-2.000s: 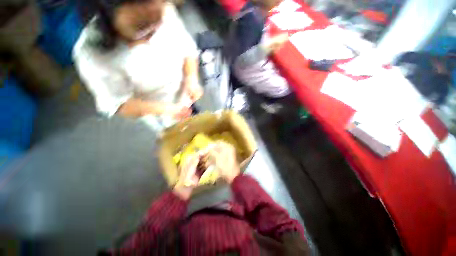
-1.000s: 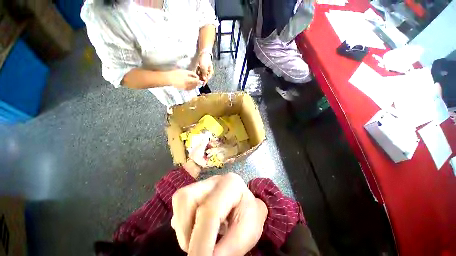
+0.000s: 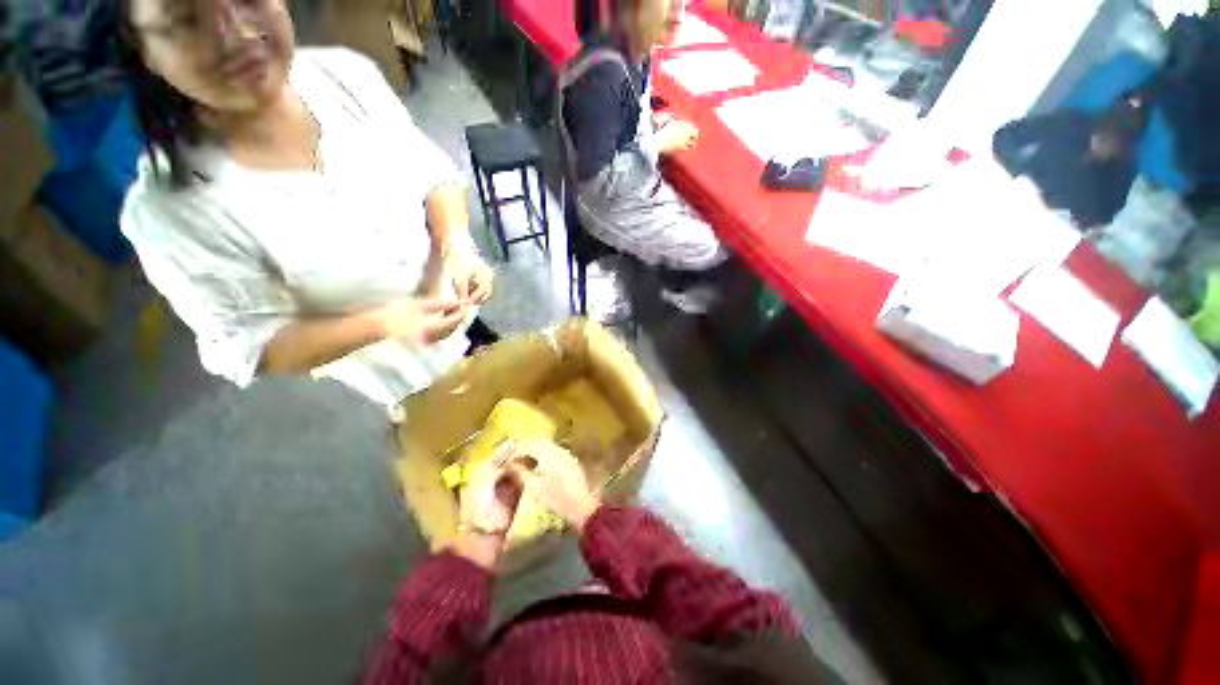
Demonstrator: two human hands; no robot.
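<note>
An open cardboard box point(image 3: 428, 468) with a worn rim stands directly below my hands. Flat yellow pieces point(image 3: 517, 423) lie inside it. My left hand point(image 3: 484, 501) and my right hand point(image 3: 559, 484) are bare and meet over the box, fingertips together. A small part point(image 3: 510, 487), reddish-brown and blurred, shows between the fingertips of both hands. The fingers hide most of it.
A person in a white blouse point(image 3: 288, 201) stands at the box's far left side, hands together. A seated person in a pale apron point(image 3: 642, 214) is at the red-topped bench point(image 3: 1070, 455), which bears papers and a white box point(image 3: 947, 327). A black stool point(image 3: 503, 147) stands behind.
My right hand was raised close to the camera one second ago and is now down at the box beside my left hand. The view has tilted up, showing more of both people.
</note>
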